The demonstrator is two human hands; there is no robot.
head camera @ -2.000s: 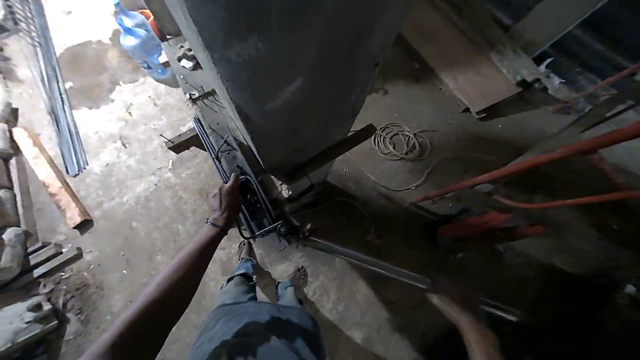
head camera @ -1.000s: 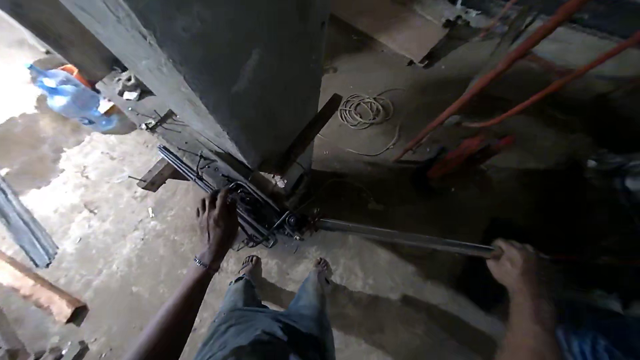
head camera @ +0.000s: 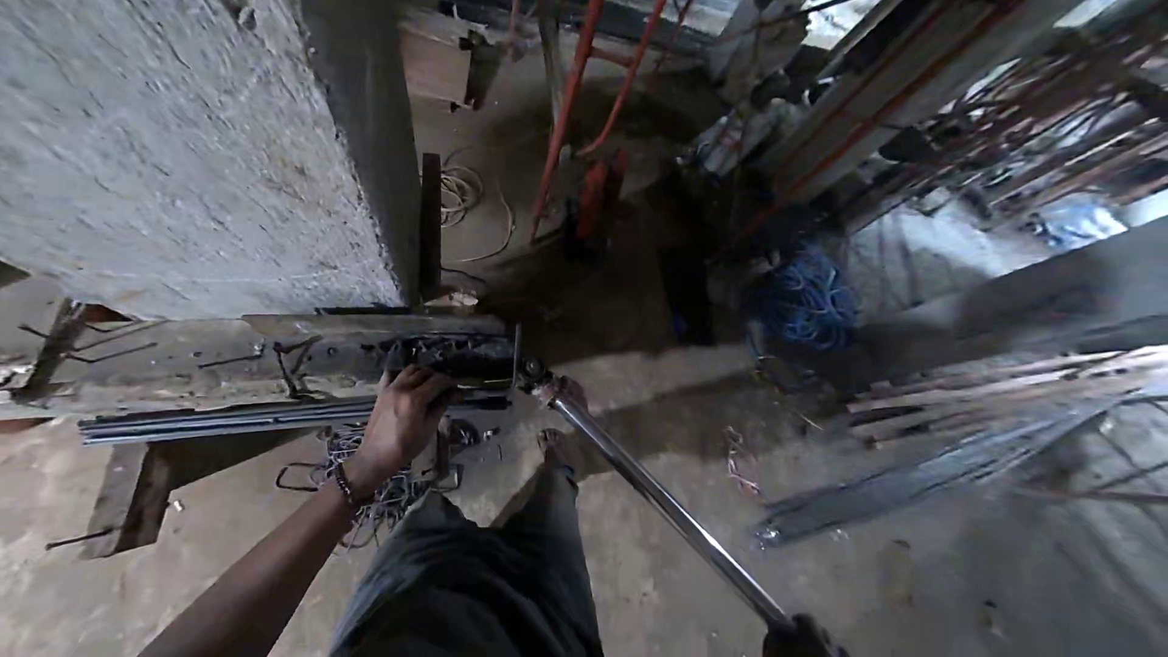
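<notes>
My left hand, with a beaded bracelet at the wrist, lies over the front edge of a worn wooden beam, fingers bent beside dark metal fittings. Whether it grips a thin rod is not clear. Just under it, a bundle of straight steel rods runs along the beam. My right hand, dark and partly cut off at the bottom edge, is closed around the lower end of a long shiny metal lever bar. The bar's upper end meets a metal tool head at the beam's right end.
A concrete column rises behind the beam. Bent metal pieces lie in a pile below it. A coiled rope, red metal frame, blue tangled cord and stacked timber strips are around the floor.
The right hand and the bar's far end have swung from the right toward the bottom edge, near my body. The left hand stays by the fittings. The view has shifted right.
</notes>
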